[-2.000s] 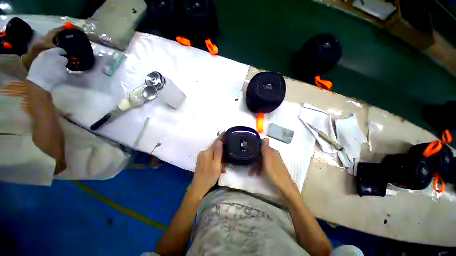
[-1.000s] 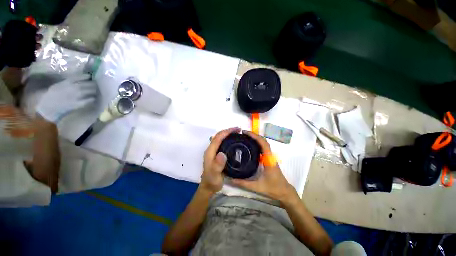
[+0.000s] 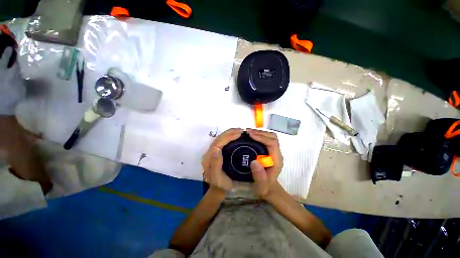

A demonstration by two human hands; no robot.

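Note:
A black portable speaker (image 3: 243, 160) is held between my two bare hands near the bench's front edge. Its round end with a pale ring and logo faces up. My left hand (image 3: 218, 164) wraps its left side. My right hand (image 3: 268, 166) wraps its right side, with the thumb by the orange carrying strap (image 3: 265, 160). A second black speaker (image 3: 264, 76) stands just beyond, its orange strap (image 3: 259, 115) hanging toward me. The underside of the held speaker is hidden.
A grey-green block (image 3: 284, 124) lies on white ribbed work paper (image 3: 297, 171). White cloths (image 3: 366, 118) bear a thin tan tool (image 3: 343, 125). Black speakers (image 3: 434, 146) and a small black box (image 3: 386, 164) are right. Metal-topped items (image 3: 109, 86) and a neighbour's gloved hand (image 3: 10, 86) are left.
The held speaker has turned from its earlier face to the ringed round end, and its strap now lies under my right thumb. The view has shifted, and the neighbour's gloved hand has moved left.

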